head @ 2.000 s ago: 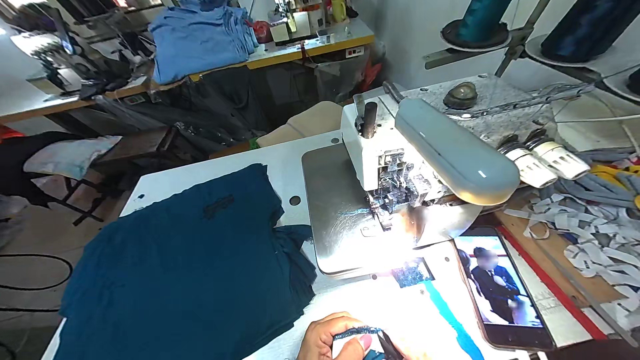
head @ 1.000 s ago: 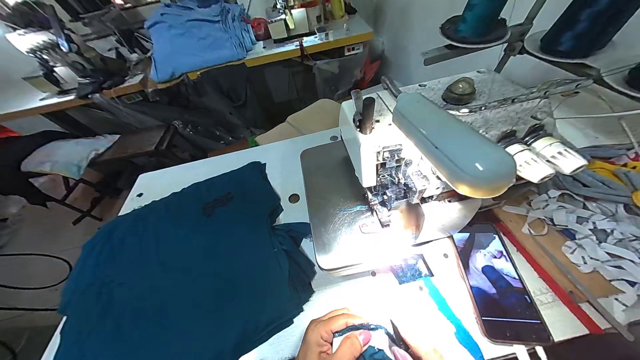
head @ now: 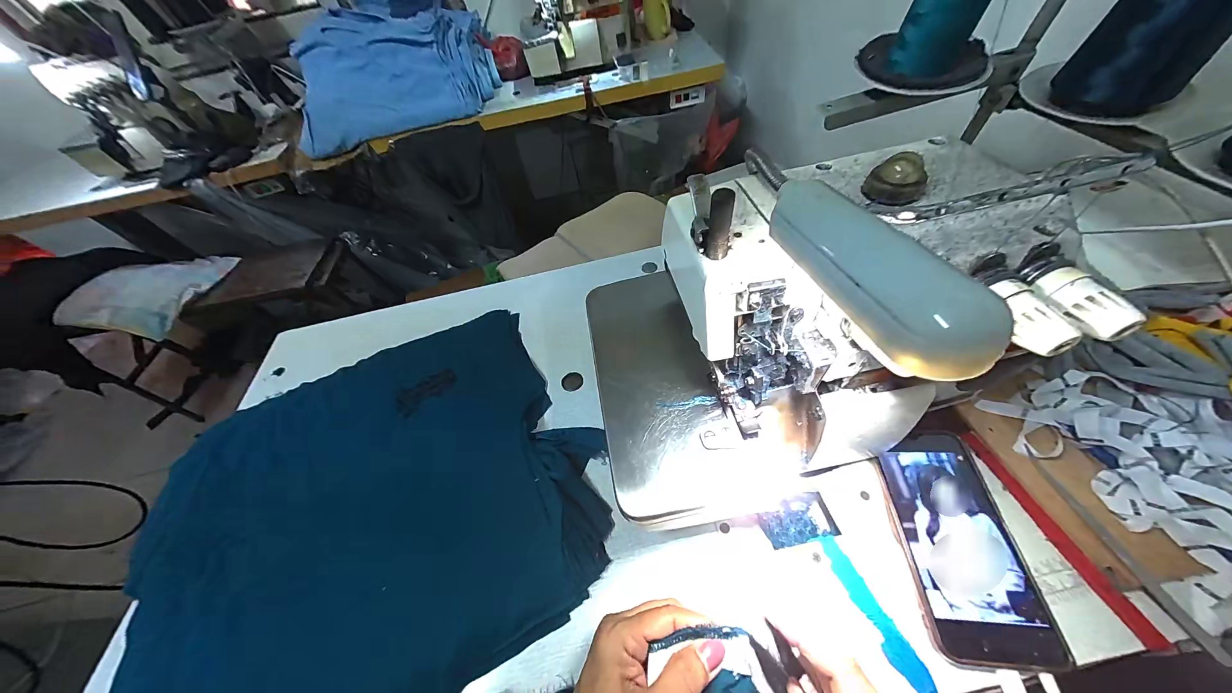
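Low in the view my left hand (head: 643, 647) pinches a dark teal fabric edge (head: 695, 635) between thumb and fingers. My right hand (head: 830, 672), washed out by glare, holds a dark, slim tool with blades, likely thread snips (head: 778, 656), against that edge. Left of my hands a dark teal fabric piece (head: 366, 520) lies spread on the white table. Beyond them stands an overlock sewing machine (head: 760, 318) with a steel plate (head: 645, 385) and a lit needle area. A bright blue strip (head: 871, 606) lies just right of my right hand.
A smartphone (head: 972, 549) with a lit screen lies right of the machine. Pale fabric strips (head: 1136, 452) are heaped at the far right. Thread cones (head: 938, 38) stand on a rack above. Behind, blue garments (head: 395, 72) lie on another table (head: 597, 94).
The dark tool in my right hand shows more plainly beside the fabric edge than one second ago. The picture on the phone screen has changed. The large teal piece has stayed in place.
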